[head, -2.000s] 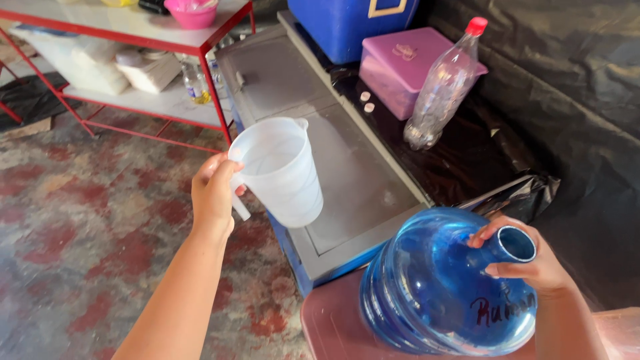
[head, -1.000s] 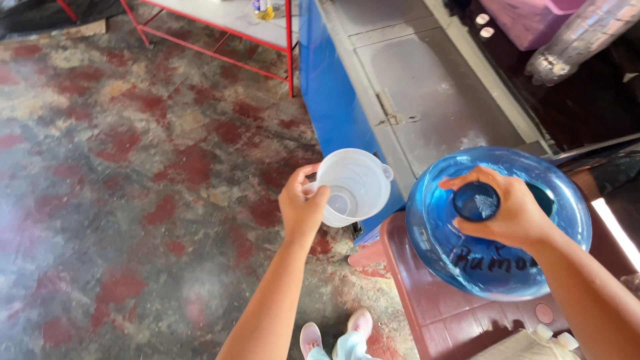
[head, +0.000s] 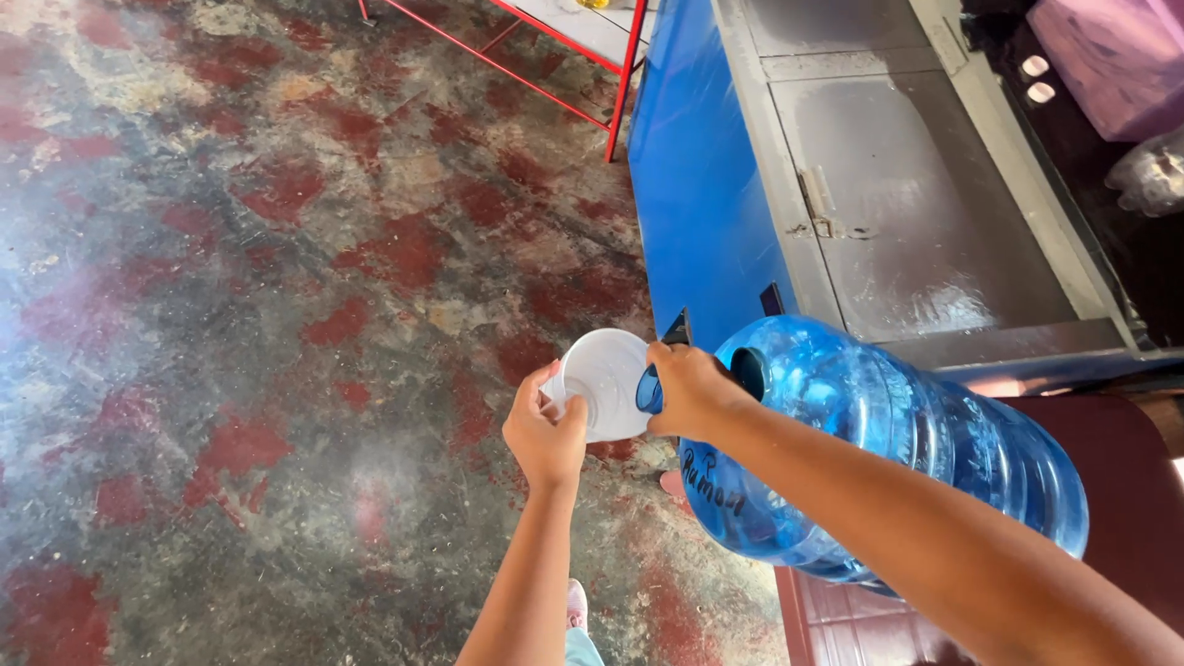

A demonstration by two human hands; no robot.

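Note:
A translucent white plastic pitcher [head: 606,384] is in my left hand [head: 548,435], its open mouth facing up toward me. My right hand [head: 694,388] grips the neck of a large blue water jug [head: 879,416], and the rim of the spout sits at the pitcher's right edge. Tilted well over toward the left, the jug lies above a reddish-brown plastic stool [head: 860,620] and bears handwriting. A dark round opening or handle gap shows beside my right hand. Whether water is flowing cannot be made out.
A blue cabinet with a grey top [head: 906,185] stands beyond the jug. Two white caps [head: 1038,79], a pink plastic box [head: 1110,65] and a clear bottle [head: 1152,176] are at the upper right. A red-framed shelf [head: 615,92] stands at the top, above a mottled floor [head: 324,324].
The jug, upright earlier, is now tipped to the left, with my right hand still at its neck. The pitcher is now right beside the spout. The view has turned downward.

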